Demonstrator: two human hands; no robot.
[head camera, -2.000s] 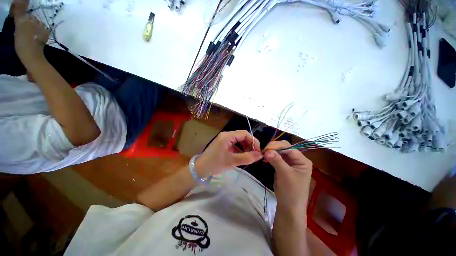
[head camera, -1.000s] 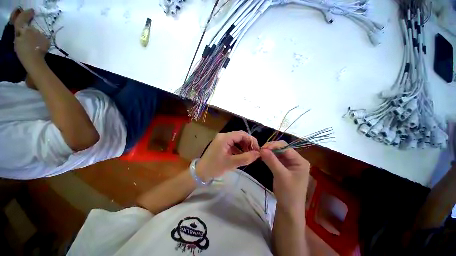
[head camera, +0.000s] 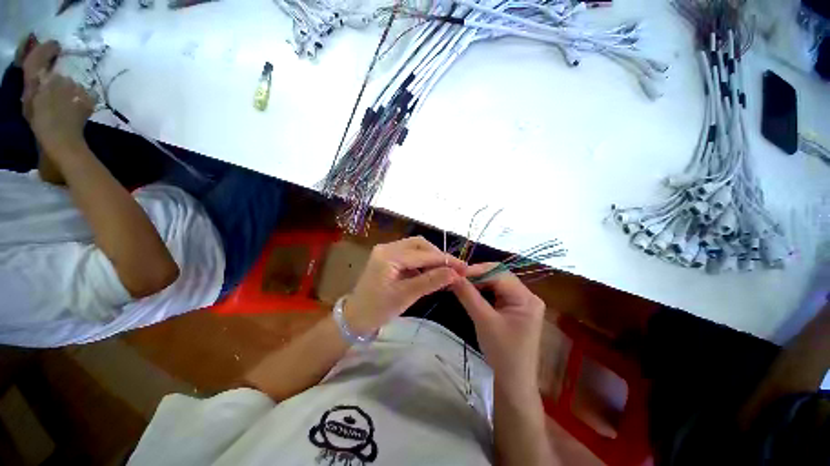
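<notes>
My left hand and my right hand meet at their fingertips above my lap, just off the table's front edge. Both pinch thin core wires. Green and dark core wires fan out to the right from my right hand's fingers. A few orange and pale strands stand up between the hands. Thin dark wires hang below the hands in front of my shirt. What lies exactly between the fingertips is hidden.
On the white table lie a centre cable bundle, a right cable bundle with connectors, a black phone and a yellow-clear handled tool. A person in white works at left. Red stools stand below.
My hands have shifted slightly left, still together. The orange and pale strands stand more upright. The table and its things sit a little differently in view. My left fingers are more closed.
</notes>
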